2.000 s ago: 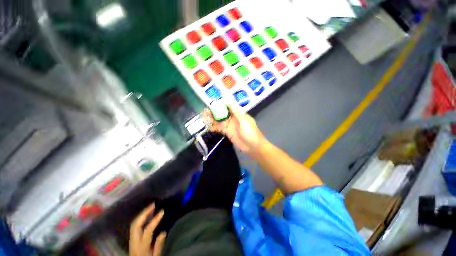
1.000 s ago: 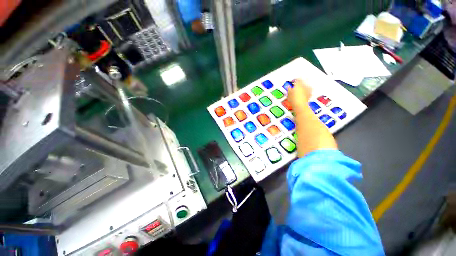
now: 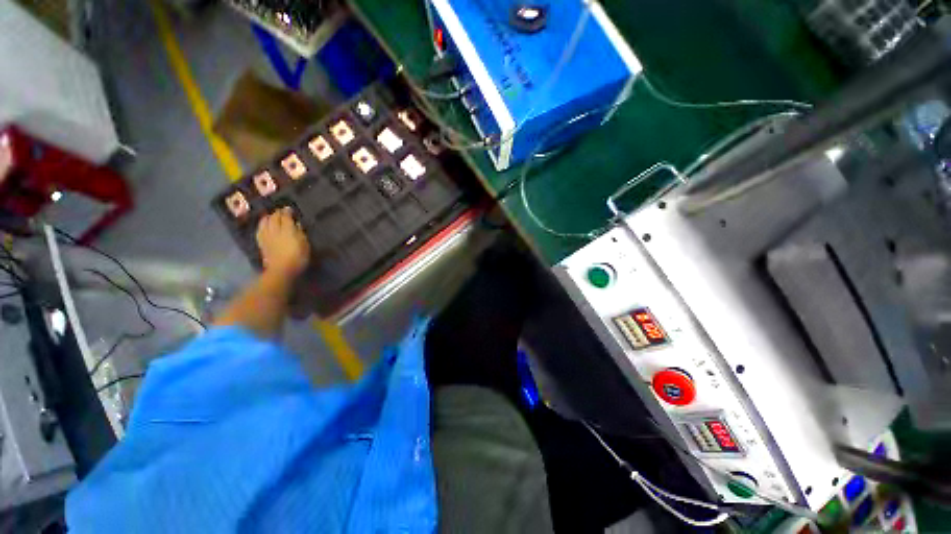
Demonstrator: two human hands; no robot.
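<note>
My left hand (image 3: pixel 282 244) reaches down over the black parts tray (image 3: pixel 344 235) in the upper left. Its fingertips are together at a pocket near the tray's left side; whether they grip a part cannot be told. Small squares with pale copper centres (image 3: pixel 293 165) sit in several pockets along the far rows. Many nearer pockets look dark. My right hand is not in view.
The press's white panel (image 3: pixel 652 282) stands at right with a red emergency stop button (image 3: pixel 674 387) and green buttons. A blue equipment box (image 3: pixel 553 73) sits on the green bench. Thin hoses and a white cable (image 3: pixel 667 495) loop nearby. Lit watches (image 3: pixel 857 487) show at lower right.
The view has swung left, from the white tray to the black tray. My right hand has left the picture. My left hand now shows at the black tray.
</note>
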